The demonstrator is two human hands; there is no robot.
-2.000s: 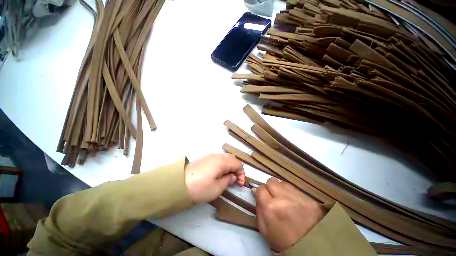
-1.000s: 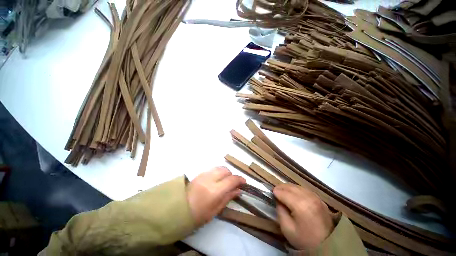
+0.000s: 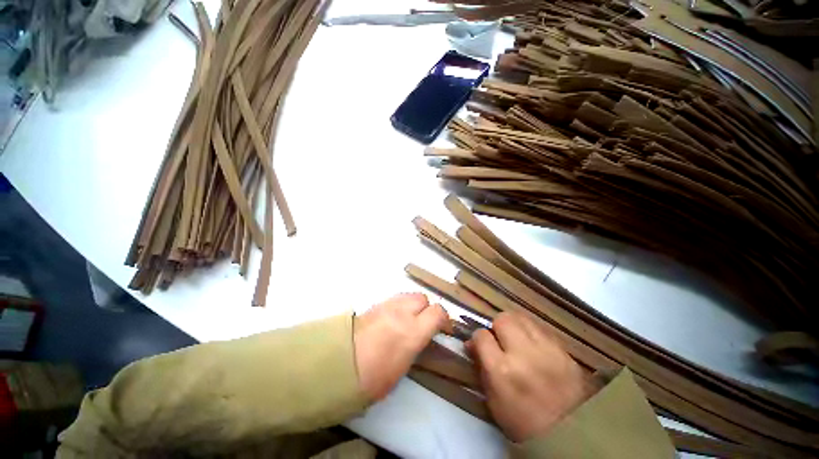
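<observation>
My left hand (image 3: 395, 345) is closed on the end of a brown strap (image 3: 454, 329) near the table's front edge. My right hand (image 3: 530, 375) is just to its right, with a small dark pointed tool (image 3: 476, 323) showing at its fingertips; most of the tool is hidden. More flat brown straps (image 3: 446, 363) lie under and between my hands. Several long curved straps (image 3: 548, 300) lie just beyond my right hand and run to the lower right.
A dense strap pile (image 3: 629, 161) fills the right. A loose strap bundle (image 3: 211, 152) lies at upper left. A black smartphone (image 3: 440, 96) and a pale crumpled object (image 3: 472, 38) lie between them on the white table (image 3: 350, 179). Greyish material (image 3: 67, 36) is heaped far upper left.
The view has shifted slightly. My hands have come closer together than one second ago, and the dark tool tip now shows between them. The bundles and phone lie as before.
</observation>
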